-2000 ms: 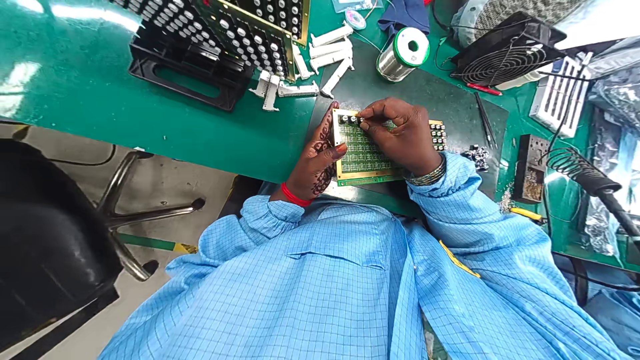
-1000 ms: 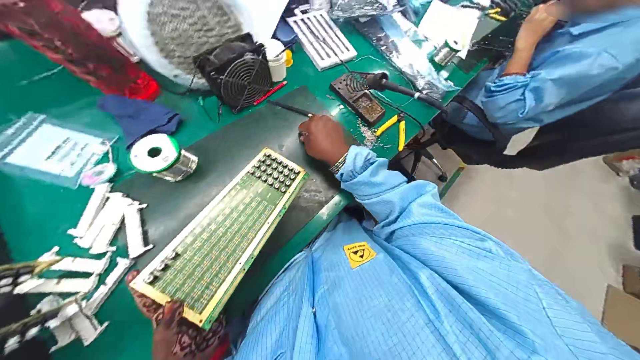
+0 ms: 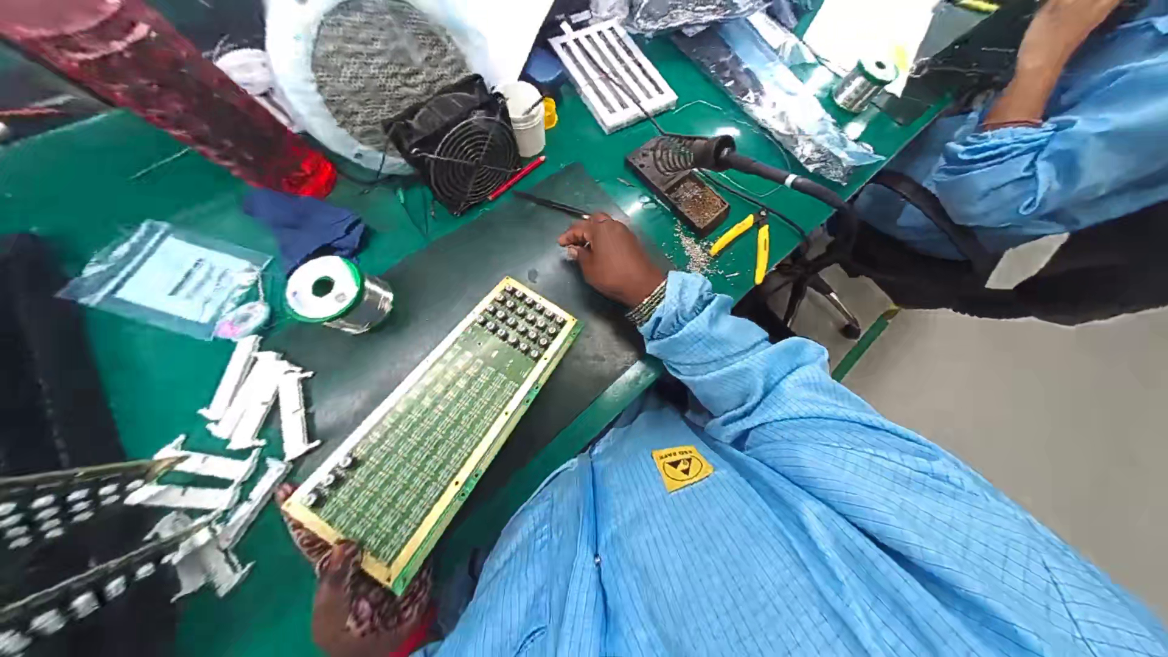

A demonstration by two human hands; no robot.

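My left hand (image 3: pixel 351 584) grips the lower left end of a long green printed circuit board (image 3: pixel 429 429) with yellow edges. Black round components (image 3: pixel 525 319) stand in rows at the board's far end, and a few more sit near its left corner. Over the dark mat (image 3: pixel 401 265), my right hand (image 3: pixel 610 255) is beyond the board and apart from it, fingertips bent together; whether something small is between them I cannot tell. Close to those fingers lies a dark pen-like tool (image 3: pixel 552 203). A solder wire spool (image 3: pixel 338 294) stands on the mat's left part.
White plastic parts (image 3: pixel 260 392) lie left of the board, near more populated boards (image 3: pixel 82 520). Beyond the mat are a black fan (image 3: pixel 461 146), a soldering iron holder (image 3: pixel 684 187), yellow-handled cutters (image 3: pixel 753 242) and wire clippings (image 3: pixel 695 251). A co-worker's arm (image 3: pixel 1049 73) is at upper right.
My right hand has left the board, where it was two seconds ago, and is over the mat. My left hand still holds the board. The view has turned strongly to the right.
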